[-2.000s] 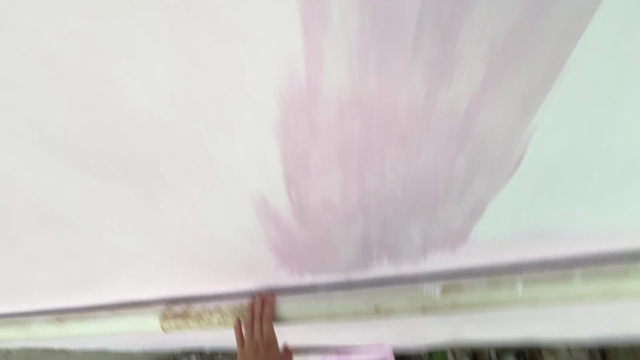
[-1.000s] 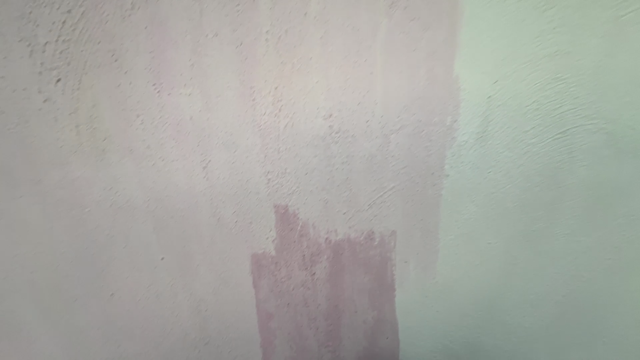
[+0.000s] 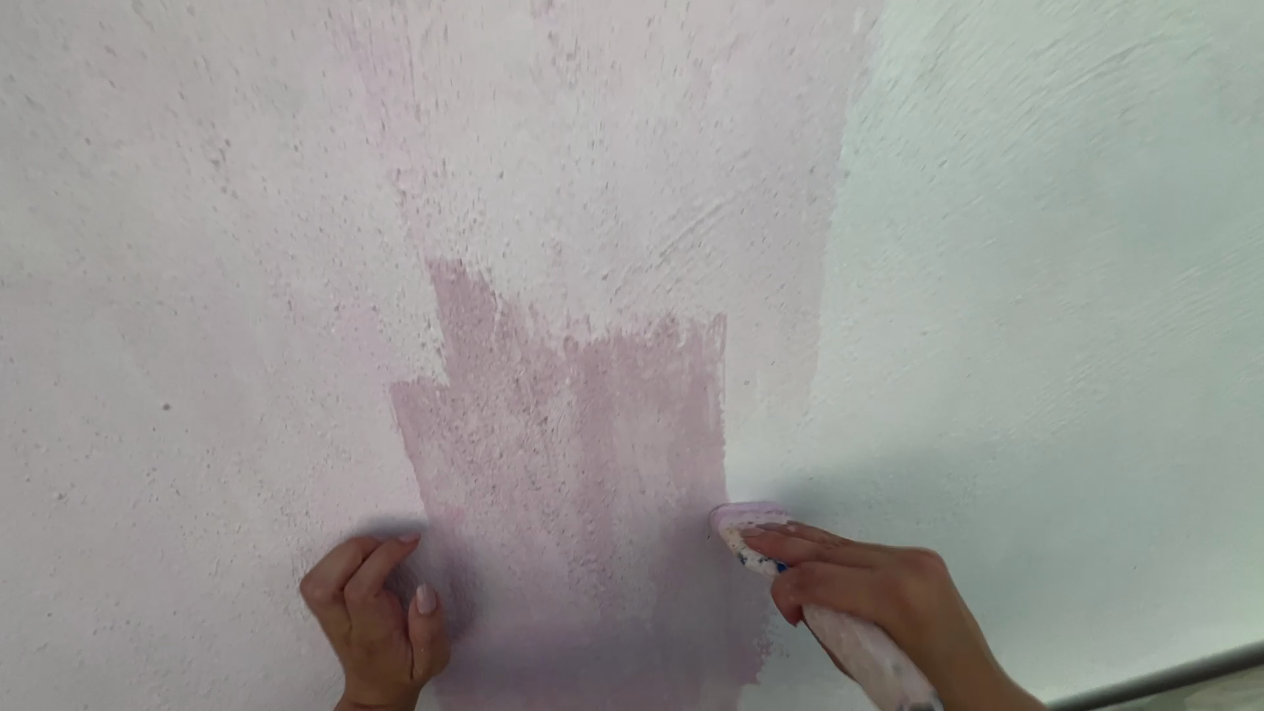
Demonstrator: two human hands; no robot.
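Note:
My right hand [image 3: 864, 588] grips a paintbrush [image 3: 755, 538] with a pale, paint-spotted ferrule and handle. Its lilac-tinted bristles touch the wall at the right edge of a mauve painted patch [image 3: 583, 444]. My left hand [image 3: 375, 612] is beside the patch's left edge, fingers curled and apart, with nothing in it; whether its fingertips touch the wall cannot be told. The patch has ragged brush marks along its top and runs down to the bottom of the view.
Textured plaster wall [image 3: 197, 296] in pale pinkish white spreads to the left. Pale green paint [image 3: 1066, 346] covers the right side. A dark strip [image 3: 1155, 681] crosses the lower right corner along the wall's edge.
Both hands have come into view, absent one second ago; the brush is now against the mauve patch. The view has moved from the wall's lower edge, where one hand rested two seconds ago.

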